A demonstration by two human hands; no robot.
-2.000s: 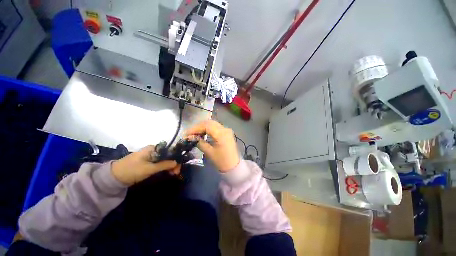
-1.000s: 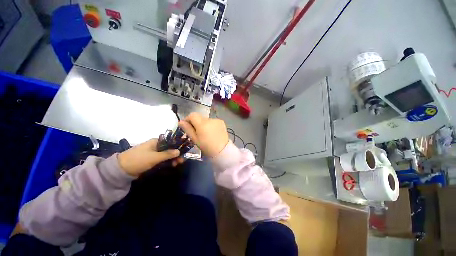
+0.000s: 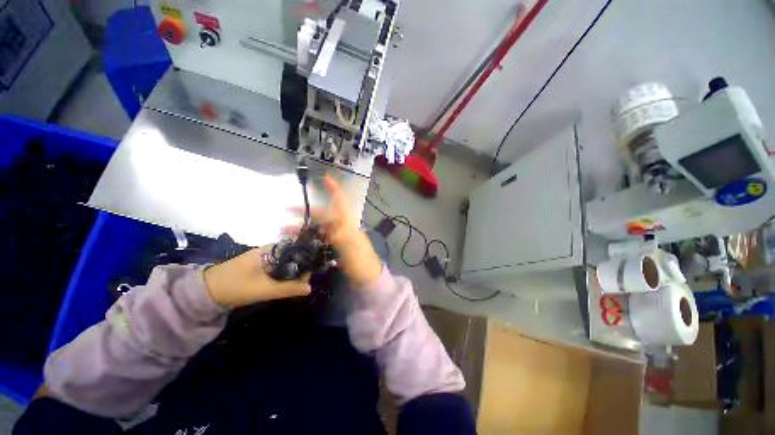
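A bunch of black cables (image 3: 293, 257) is held above my lap, at the front edge of the shiny metal worktable (image 3: 183, 191). My left hand (image 3: 246, 279) is closed around the bunch from the left. My right hand (image 3: 338, 228) is raised at the bunch's right side, blurred, with its fingers apart; it does not visibly grip anything. One black lead (image 3: 305, 191) stands up from the bunch towards the machine fixture (image 3: 327, 140). The cable ends inside the bunch are too blurred to tell apart.
A deep blue bin (image 3: 72, 293) of black cables is at the left. An open cardboard carton (image 3: 535, 382) is at the lower right. A white cabinet (image 3: 523, 212), white rolls (image 3: 663, 317) and red-handled scissors (image 3: 610, 310) are at the right. A red dustpan (image 3: 418, 174) lies on the floor.
My right hand has opened from the closed grip it had at the bunch. The lead stands up more fully now. My left hand still holds the bunch. The view has shifted slightly.
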